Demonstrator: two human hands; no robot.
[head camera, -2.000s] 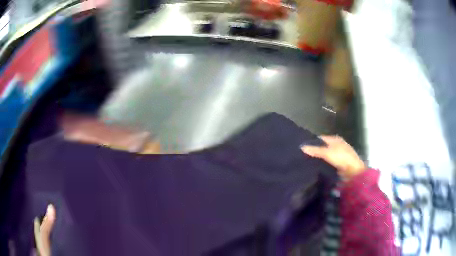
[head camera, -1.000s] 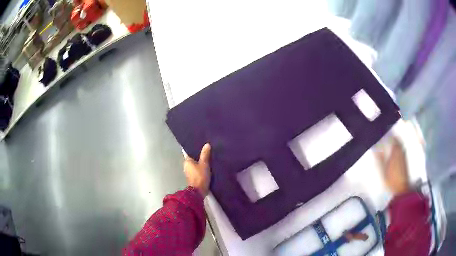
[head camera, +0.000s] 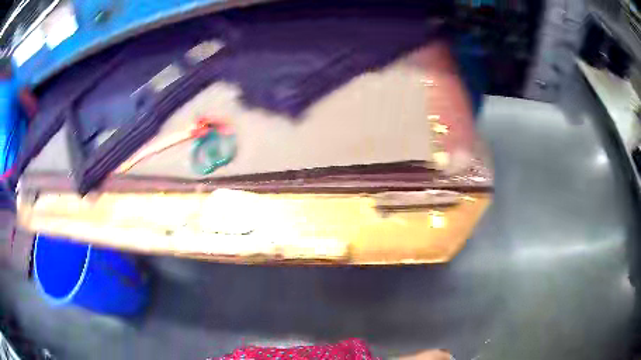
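The dark purple fabric (head camera: 281, 70) lies on the bed in the upper part of the view, with a pointed edge towards me. A strip of the same fabric with window-like holes (head camera: 112, 158) lies at the left. Scissors with teal loops (head camera: 213, 150) and an orange-red strip lie on the grey sheet (head camera: 344, 123). A sliver of a hand, seemingly my left hand (head camera: 427, 355), shows at the bottom edge beside a dark red sleeve, cut off, so its grip is hidden. My right hand is not in view.
The pale wooden bed edge (head camera: 302, 225) runs across the middle. A blue bin (head camera: 119, 281) stands below it at the left. Blue press metal (head camera: 140, 21) is at the top left. Grey floor (head camera: 555, 204) lies at the right. The picture is blurred.
The view has swung from the white table to the press bed. The holed piece lay on the white table with my left hand on it; that table and my right hand are out of view.
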